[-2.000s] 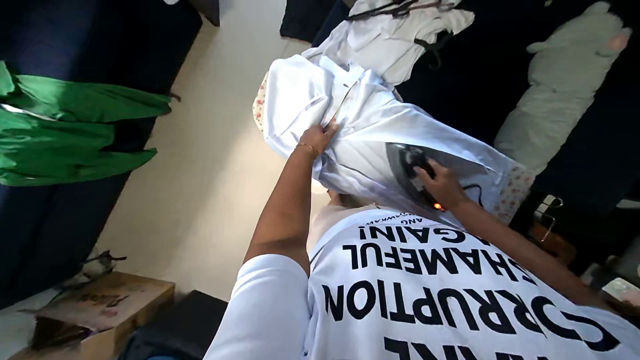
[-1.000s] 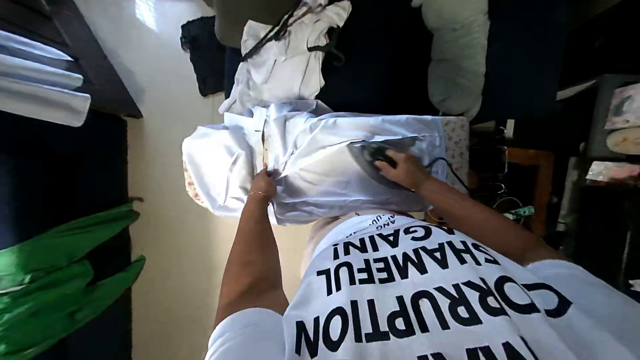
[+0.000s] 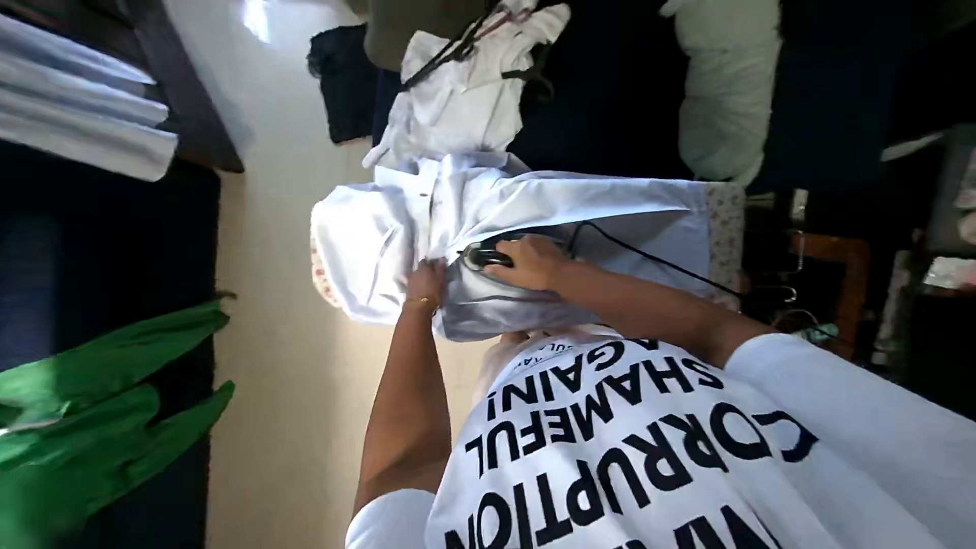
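Observation:
A white garment (image 3: pixel 366 252) lies over an ironing board with a floral cover (image 3: pixel 726 229), which shows at both ends. My right hand (image 3: pixel 530 261) is closed round the handle of a dark electric iron (image 3: pixel 482 257), whose tip points left, close to my left hand. The iron rests on the cloth, partly under my fingers, and its black cord (image 3: pixel 648 258) runs off to the right. On the garment, just left of the iron, lies my left hand (image 3: pixel 427 282); its fingertips touch the cloth, and whether they pinch it is unclear.
Beyond the board another white garment (image 3: pixel 465 99) lies with dark straps. A long pale bolster (image 3: pixel 724 84) is at the upper right. Green cloth (image 3: pixel 114 389) hangs at the left, below folded white cloths (image 3: pixel 84 99). Hangers (image 3: pixel 797 229) and mixed items stand off the board's right end.
The iron in my right hand has moved left along the garment, toward my left hand, and its cord now lies across the cloth. The view has turned and shifted.

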